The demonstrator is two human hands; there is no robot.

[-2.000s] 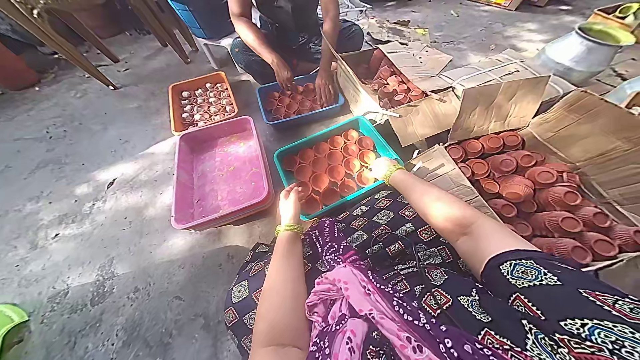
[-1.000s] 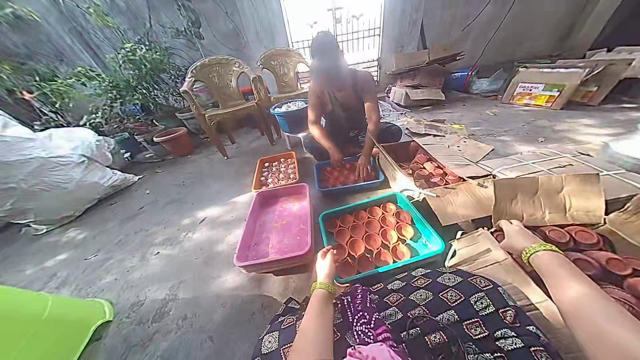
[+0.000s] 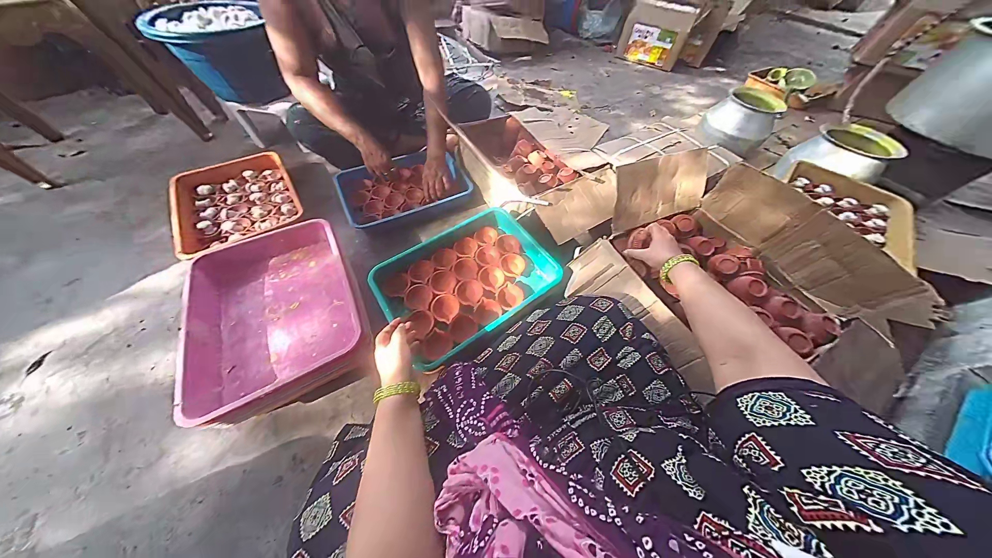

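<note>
Rows of small terracotta cups (image 3: 468, 291) lie in a teal plastic tray (image 3: 377, 293) by my knees. At the tray's near left corner is my left hand (image 3: 394, 353), its fingers at the rim beside the nearest cups; their exact grip is unclear. My right hand (image 3: 656, 246) reaches into an open cardboard box (image 3: 814, 232) on the right, its fingers around a terracotta cup (image 3: 639, 239) at the box's left end. Many more terracotta cups (image 3: 748, 288) lie tumbled in that box.
A pink tray (image 3: 271, 325) stands left of the teal one. Behind are an orange tray (image 3: 177, 213) of filled cups and a blue tray (image 3: 403, 221) where another person's hands work. Another cup box (image 3: 496, 132), metal pots (image 3: 740, 120) and a yellow tray (image 3: 903, 232) lie farther off.
My right hand has left the teal tray's right side, where it was two seconds ago, and is now in the cardboard box. My left hand stays near the tray's corner. The view has tilted.
</note>
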